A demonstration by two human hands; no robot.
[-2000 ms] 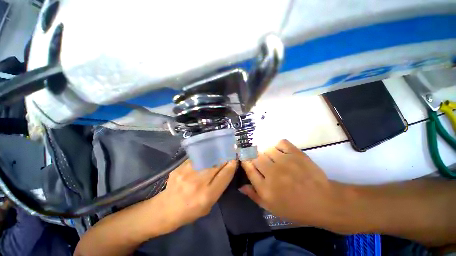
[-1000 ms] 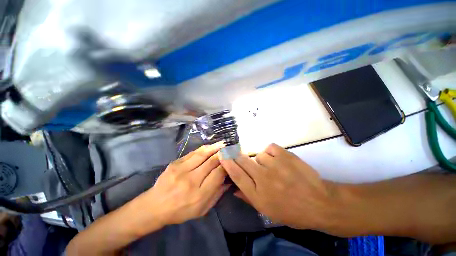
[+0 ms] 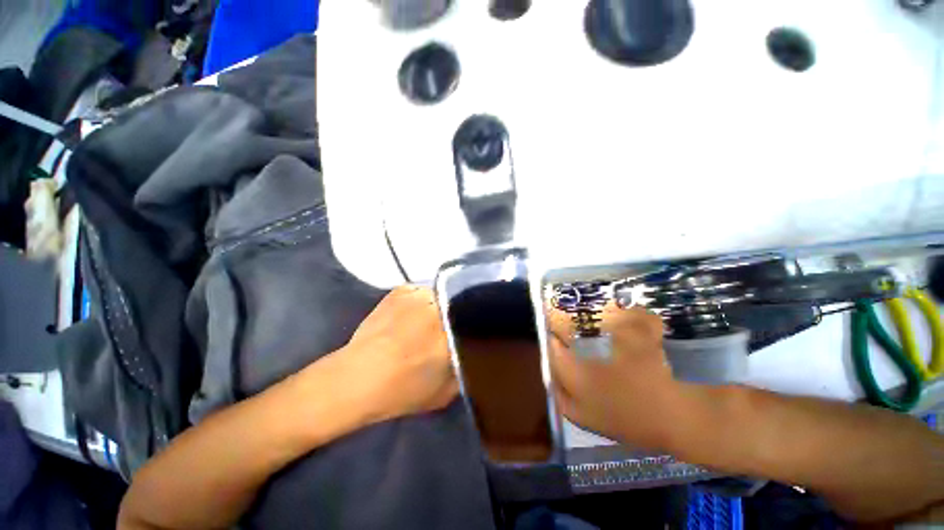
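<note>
Dark grey cloth point(image 3: 285, 321) with light stitch lines lies left of and under the white sewing machine head point(image 3: 725, 155) and hangs over the front edge. My left hand point(image 3: 409, 352) is on the cloth under the machine head. My right hand point(image 3: 621, 378) is close to its right, partly behind the thread tension parts point(image 3: 699, 305). A metal-framed rectangular plate point(image 3: 504, 383) on the machine hides the gap between the hands and some fingers. The fingertips, needle and any grip on the cloth are hidden.
Scissors with green and yellow handles point(image 3: 880, 362) lie at the right. A ruler-marked strip point(image 3: 637, 471) runs along the table's front edge. A blue crate point(image 3: 714, 509) shows below it. More dark cloth and a blue object point(image 3: 259, 33) are at the upper left.
The view has shifted, so the machine head fills more of the upper right and more cloth shows at left. The phone is no longer visible. Both hands remain close together at the machine.
</note>
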